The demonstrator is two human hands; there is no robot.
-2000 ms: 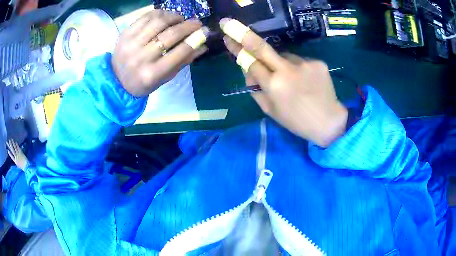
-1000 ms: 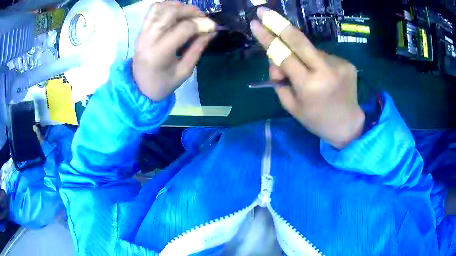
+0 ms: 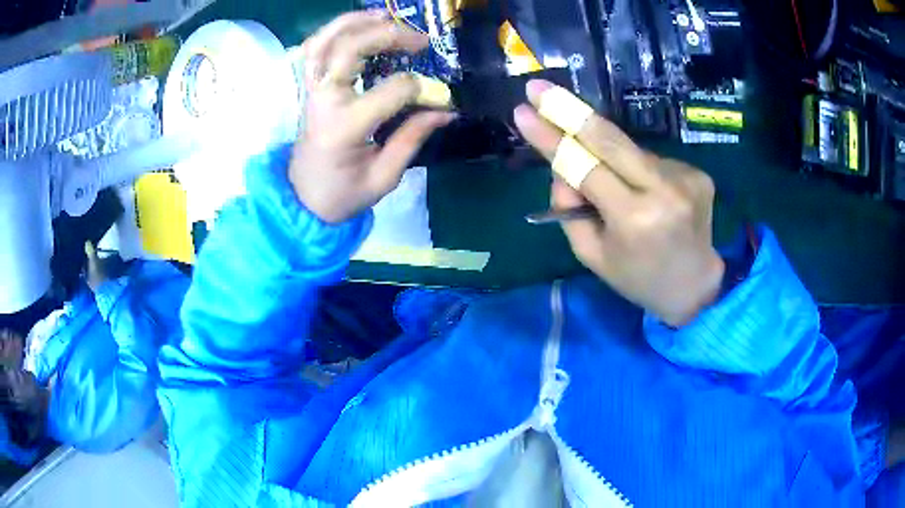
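An open black electronic unit [image 3: 561,50] lies at the top centre, with an orange-yellow label [image 3: 518,50] inside. My left hand [image 3: 347,124] is at its left end, over a crowded circuit board [image 3: 445,50]. The thumb and a taped finger are bent toward each other; whether they pinch anything is unclear. My right hand [image 3: 645,208] is at the unit's near edge, with pale yellow bands on two fingers. It holds a thin silvery tool [image 3: 558,214], whose end projects to the left below the fingers. The fingertips have no clear grip on the unit.
More black units with yellow-green parts [image 3: 712,119] lie at the right on the dark green bench [image 3: 734,213]. A white round base [image 3: 268,74] with a tape roll [image 3: 200,84], a white sheet [image 3: 405,213] and a yellow card [image 3: 165,220] are left. Another person's blue sleeve [image 3: 109,347] shows lower left.
The view has shifted, so the bench and unit sit lower and more of the unit shows. My left hand has opened from its flatter pose into a bent thumb-and-finger shape. The right hand still holds the tool.
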